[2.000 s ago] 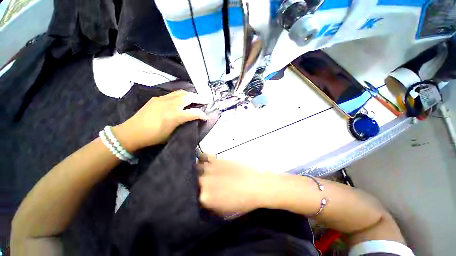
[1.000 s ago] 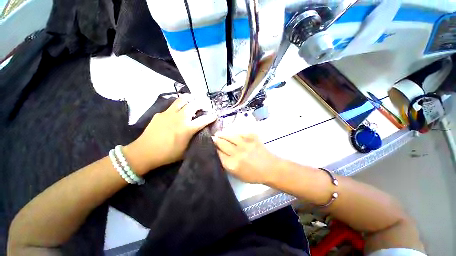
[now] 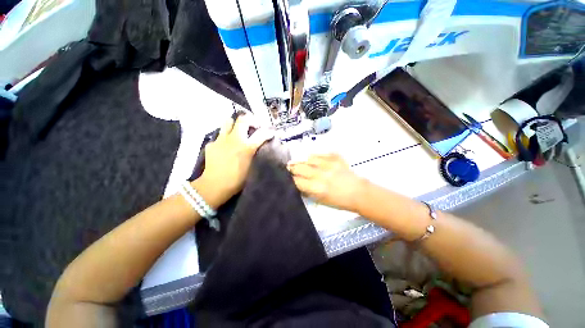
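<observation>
A dark cloth panel (image 3: 269, 224) runs from the needle area down over the front table edge. The white sewing machine (image 3: 391, 32) with a blue stripe stands above it. The presser foot (image 3: 280, 118) is just beyond my fingertips. My left hand (image 3: 231, 157) lies on the cloth left of the foot, fingers bent, pressing or gripping it. My right hand (image 3: 327, 181) is at the cloth's right edge with thumb and fingertips together on it. More dark cloth (image 3: 96, 154) spreads over the left of the table.
A smartphone (image 3: 420, 112), a blue round object (image 3: 462, 169), small tools (image 3: 491, 138) and tape rolls (image 3: 542, 138) lie right of the machine. A measuring strip (image 3: 353, 236) follows the front edge. Something red (image 3: 436, 311) is below the table.
My right hand has risen from lower on the cloth to beside the needle area. My left forearm has shifted right, and the cloth now hangs as a narrower fold, showing more of the table edge.
</observation>
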